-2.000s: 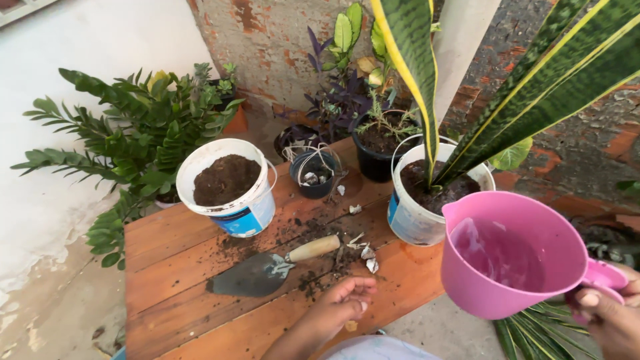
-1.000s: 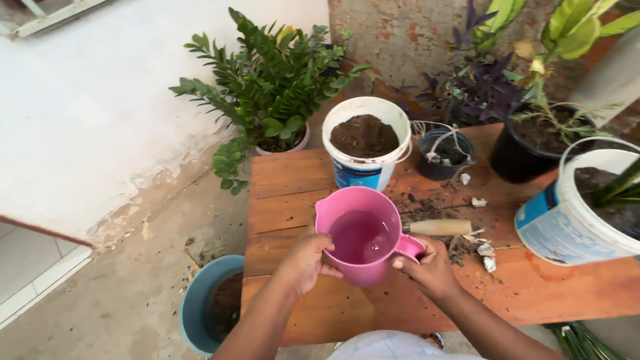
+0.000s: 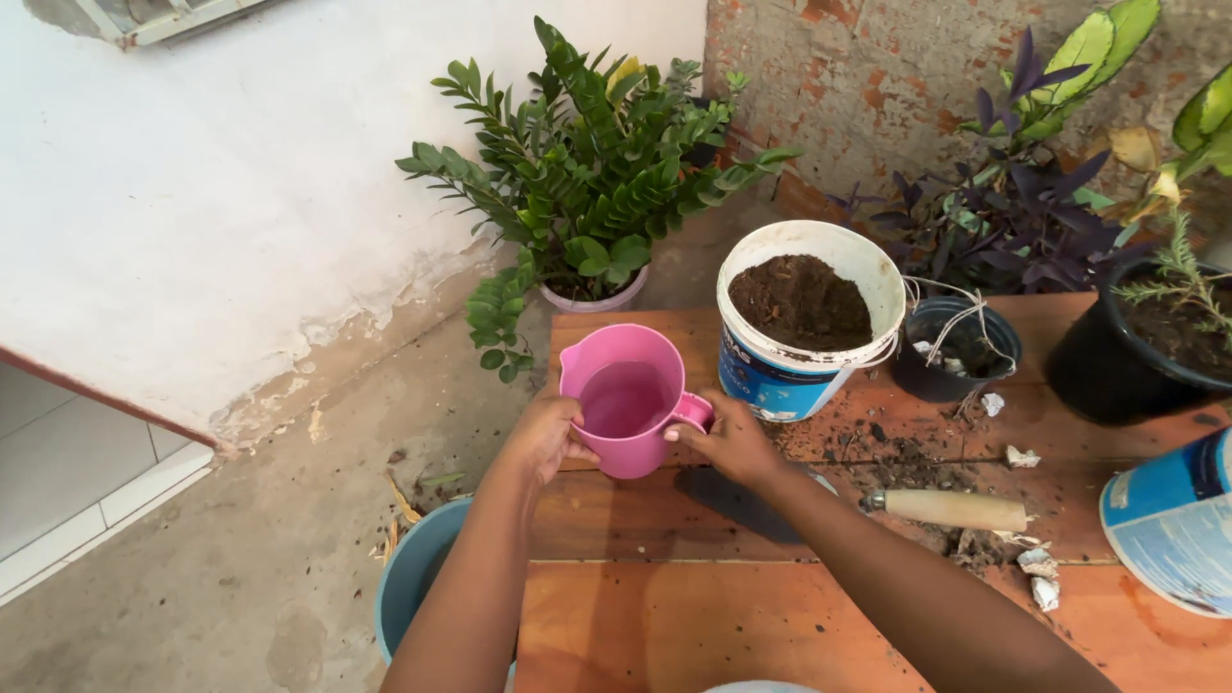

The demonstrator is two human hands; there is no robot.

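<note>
Between both hands is a pink plastic jug [image 3: 626, 452] with water inside, its spout toward the upper left. My left hand [image 3: 553, 433] grips its left side. Its handle, on the right, is in my right hand [image 3: 731, 433]. Just right of the jug a white and blue bucket [image 3: 780, 371] of dark soil [image 3: 799, 300] stands on the wooden table [image 3: 654, 616]. Below my right hand lies a trowel, its blade [image 3: 741, 500] partly hidden by my forearm and its wooden handle [image 3: 953, 509] pointing right.
Beside the bucket stand a small black pot [image 3: 934, 375] with string and a larger black pot [image 3: 1088, 371]. Another blue and white bucket [image 3: 1174, 529] is at the right edge. Soil crumbs dot the planks. On the floor are a teal tub [image 3: 409, 568] and a leafy potted plant [image 3: 597, 192].
My left hand, empty at first, has come onto the jug's side. The jug has moved left, from near the snake plant to beside the soil bucket. The view has swung left.
</note>
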